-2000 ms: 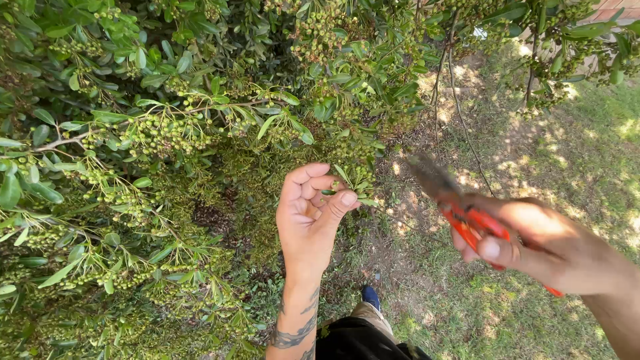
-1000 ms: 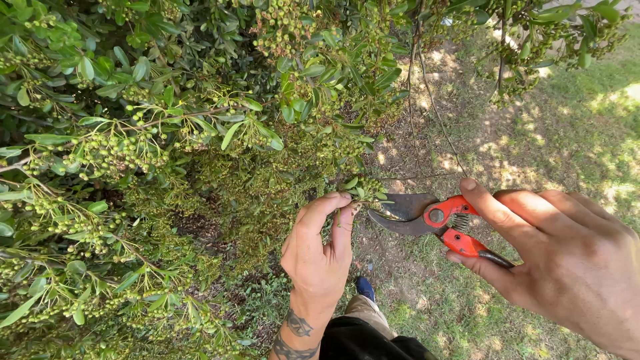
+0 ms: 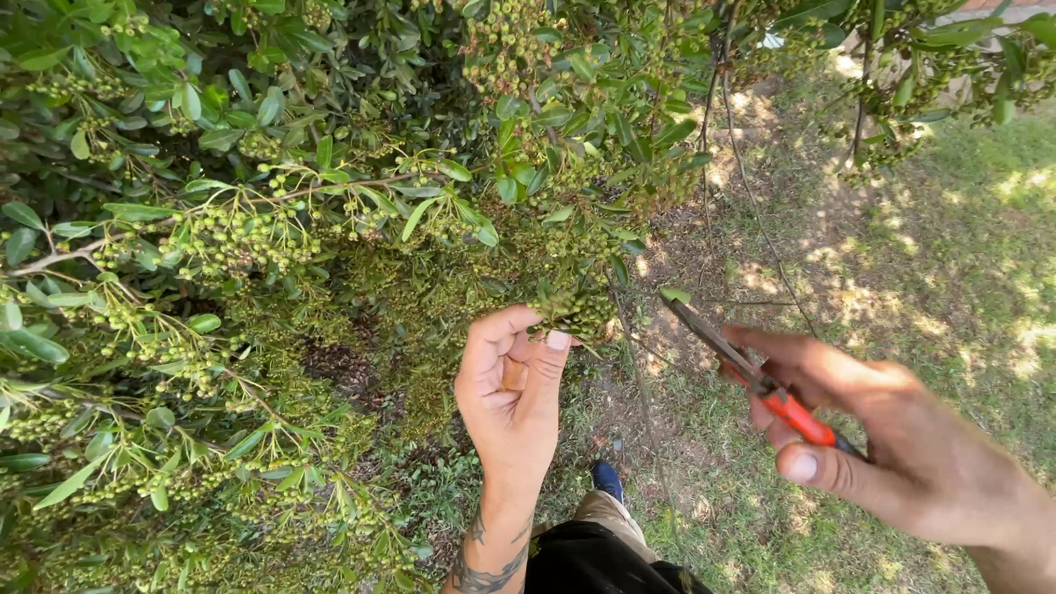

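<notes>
My left hand (image 3: 516,379) pinches a small sprig of green berries (image 3: 577,318) between thumb and fingers, beside the edge of the leafy shrub. To its right, my right hand (image 3: 874,429) holds red-handled pruning shears (image 3: 784,404). Their dark blades point up and left, apart from the sprig, and a small green leaf (image 3: 675,294) is at the blade tip. Whether the blades are parted cannot be told from this edge-on view.
Dense shrub branches with berry clusters (image 3: 239,235) fill the left side. More leafy branches (image 3: 932,49) hang at the upper right. Thin bare stems (image 3: 755,206) cross above patchy grass (image 3: 932,289). My shoe (image 3: 607,480) is on the ground below.
The shears were at the sprig in my left hand one second ago; now they are apart from it and turned edge-on. My left hand still holds a sprig.
</notes>
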